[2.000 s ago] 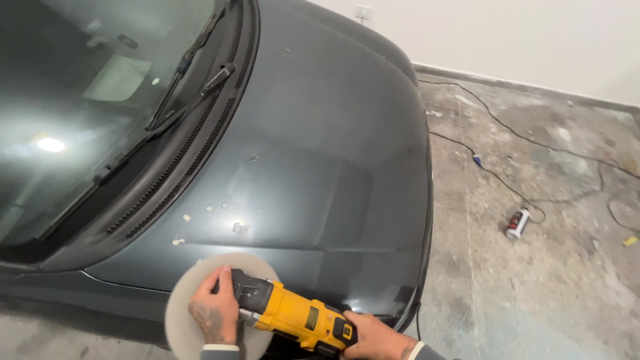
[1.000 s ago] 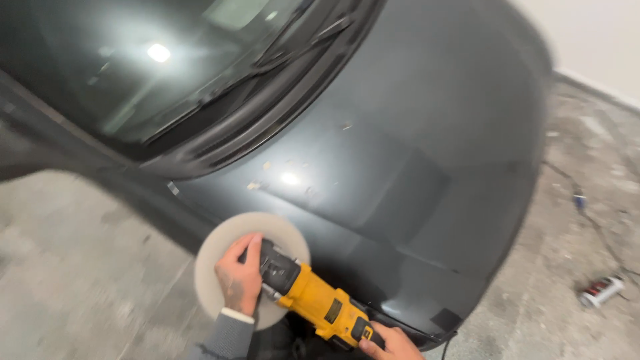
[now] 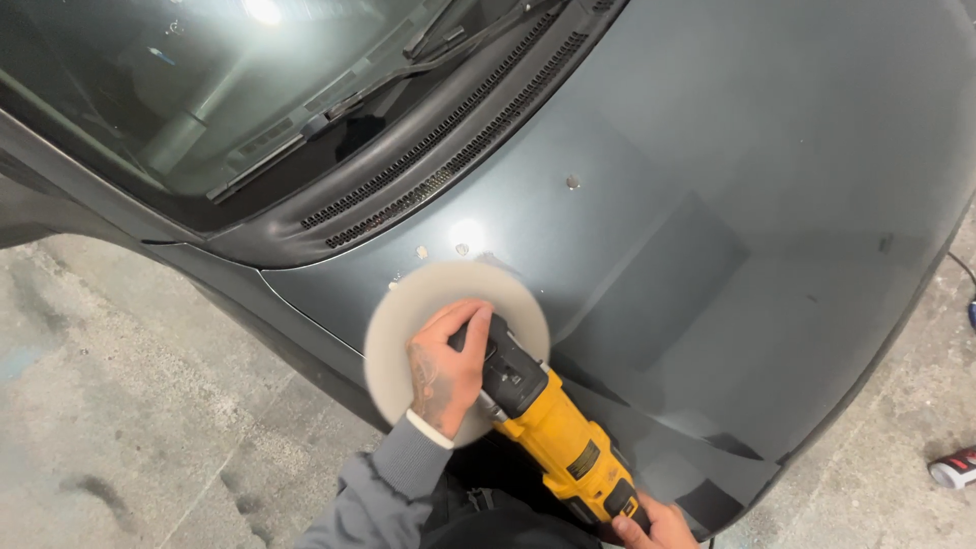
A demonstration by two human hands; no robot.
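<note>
A yellow and black rotary polisher (image 3: 568, 442) lies slantwise across the lower middle, its round pale pad (image 3: 396, 335) against the dark grey car hood (image 3: 656, 252) near the fender edge. The pad looks blurred. My left hand (image 3: 450, 362) grips the black head of the polisher above the pad; a tattoo shows on its back. At the rear end of the body, my right hand (image 3: 656, 524) is closed around the handle, partly cut off by the frame's lower edge. Chipped paint spots (image 3: 462, 249) show just above the pad, and another chip (image 3: 573, 182) sits farther up the hood.
The windshield (image 3: 198, 107), a wiper arm (image 3: 396, 72) and the black cowl grille (image 3: 450, 145) border the hood at the upper left. A can (image 3: 953, 468) lies on the concrete floor (image 3: 145, 396) at the far right, with a dark cable (image 3: 962, 265) above it.
The view has moved closer to the hood and windshield. Both hands keep hold of the polisher, and the pad is now nearer the chipped spots, just below them.
</note>
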